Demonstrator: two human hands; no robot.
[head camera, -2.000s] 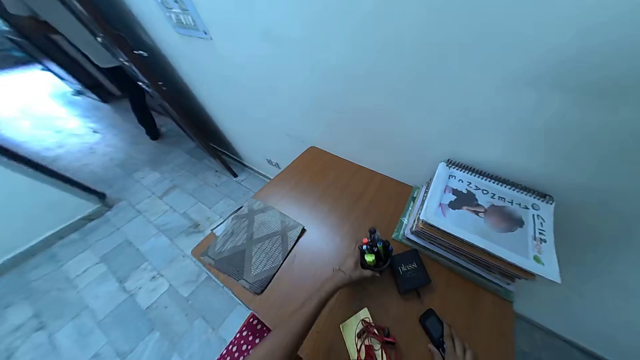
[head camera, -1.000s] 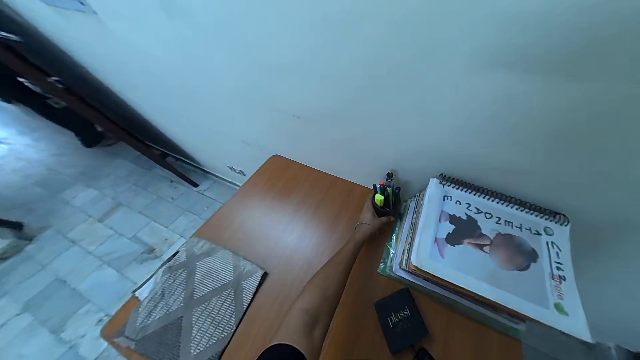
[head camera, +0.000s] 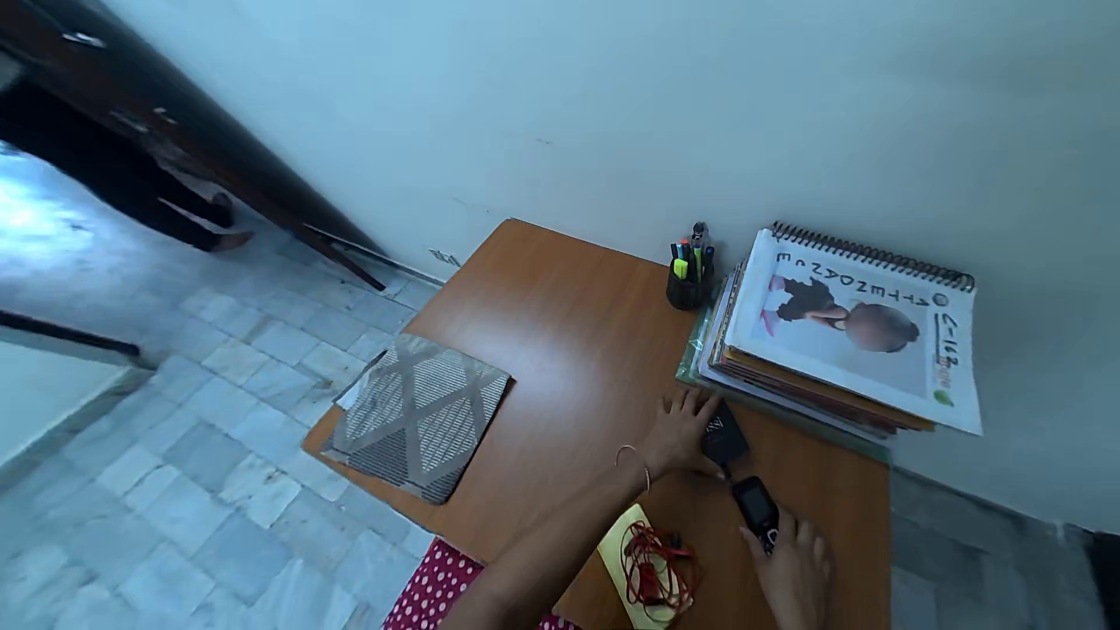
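Note:
My left hand (head camera: 681, 430), a thin bracelet at its wrist, rests on the wooden desk with its fingers touching the left edge of a small black box (head camera: 725, 435). Lower right, my right hand (head camera: 792, 560) holds a black keypad phone (head camera: 756, 509) by its side. The phone lies just below the box. A black pen holder (head camera: 684, 290) with several pens and a highlighter stands by the wall, left of the stacked notebooks. Tangled red wire (head camera: 652, 569) sits on a yellow notepad (head camera: 623, 547) between my forearm and my right hand.
A stack of notebooks and papers (head camera: 818, 324), a spiral-bound one on top, fills the desk's back right. A patterned grey folder (head camera: 420, 416) lies on the left of the wooden desk (head camera: 560, 324). A person (head camera: 131, 179) in dark trousers stands by the door.
My left hand has let go of the pen holder, which now stands by the wall beside the notebooks, and has moved to the black box. Earlier, the holder stood nearer, beside that box.

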